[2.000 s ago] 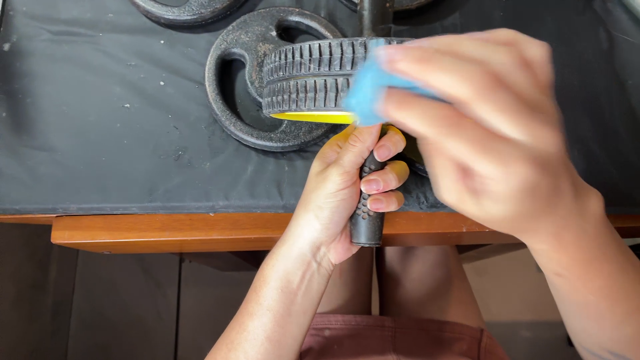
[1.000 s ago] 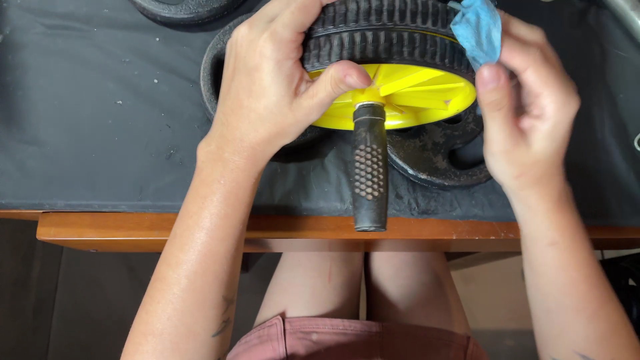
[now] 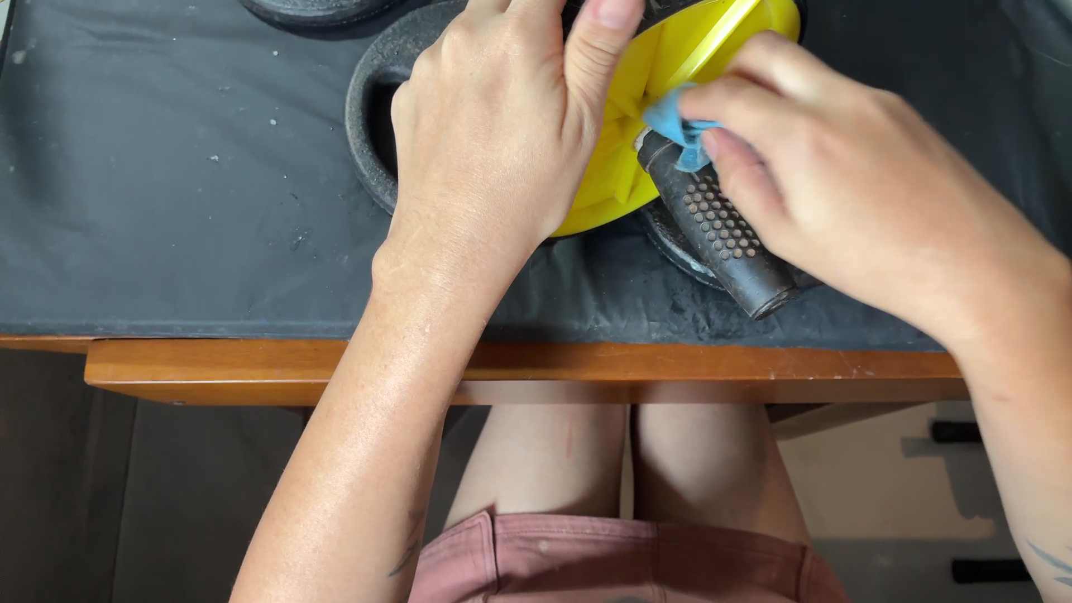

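An ab roller wheel with a yellow plastic hub [image 3: 615, 180] lies tilted at the top of the head view. Its black textured handle [image 3: 720, 226] points down and to the right. My left hand [image 3: 502, 117] grips the wheel's upper left part; its fingertips run out of the frame. Between the thumb and fingers of my right hand [image 3: 804, 151] is a crumpled blue cloth [image 3: 682, 126], which touches the hub end of the handle. The tread is mostly hidden behind my left hand.
A black weight plate [image 3: 368, 109] lies behind my left hand, and another [image 3: 682, 251] shows partly under the handle. A further plate [image 3: 314, 10] is at the top edge. Black sheeting [image 3: 184, 193] covers the table, whose wooden edge [image 3: 226, 364] runs in front of my legs.
The handle pointed straight toward me one second ago and now slants to the right. My right hand has brought the blue cloth from the tread down to the handle's hub end.
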